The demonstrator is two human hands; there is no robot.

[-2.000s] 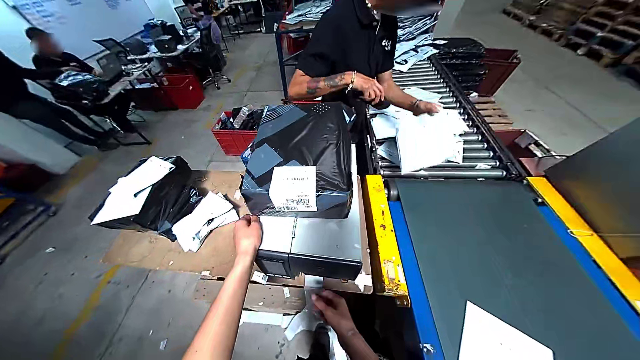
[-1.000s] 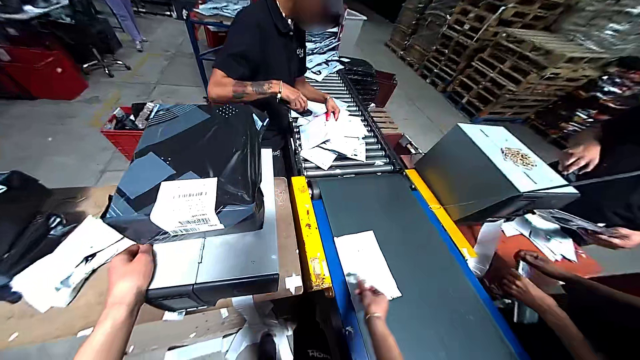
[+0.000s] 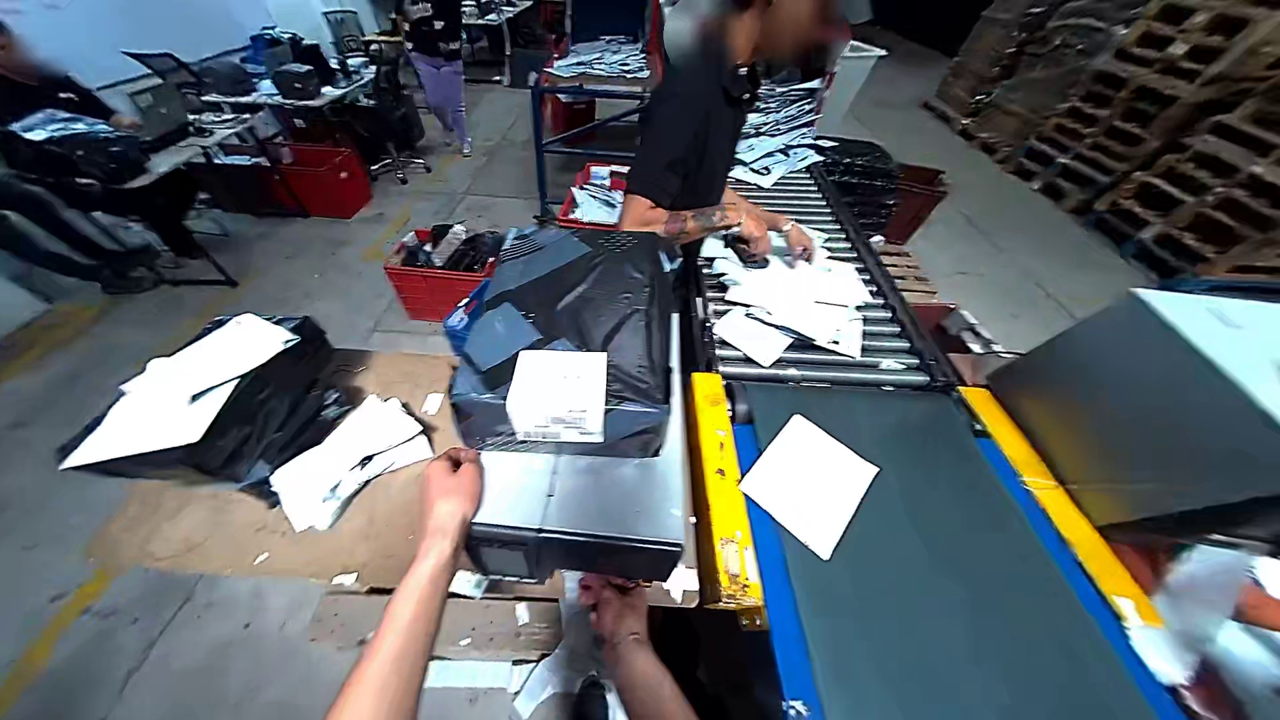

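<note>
My left hand rests curled against the left front edge of a grey metal-topped box or machine; whether it grips anything is not clear. Below the front of that box is my right hand, with pale strip-like material beside it; its fingers are partly hidden. On the box lies a black plastic-wrapped parcel bearing a white label. To the right, a white flat envelope lies on the dark conveyor belt.
Left on cardboard sit a black bag and white envelopes. A co-worker handles white packets on a roller conveyor. Yellow rails edge the belt. A large grey box stands right; red crates are behind.
My right hand has moved from the white envelope on the belt to below the front of the box. The envelope now lies farther up the belt, untouched. The view has swung left.
</note>
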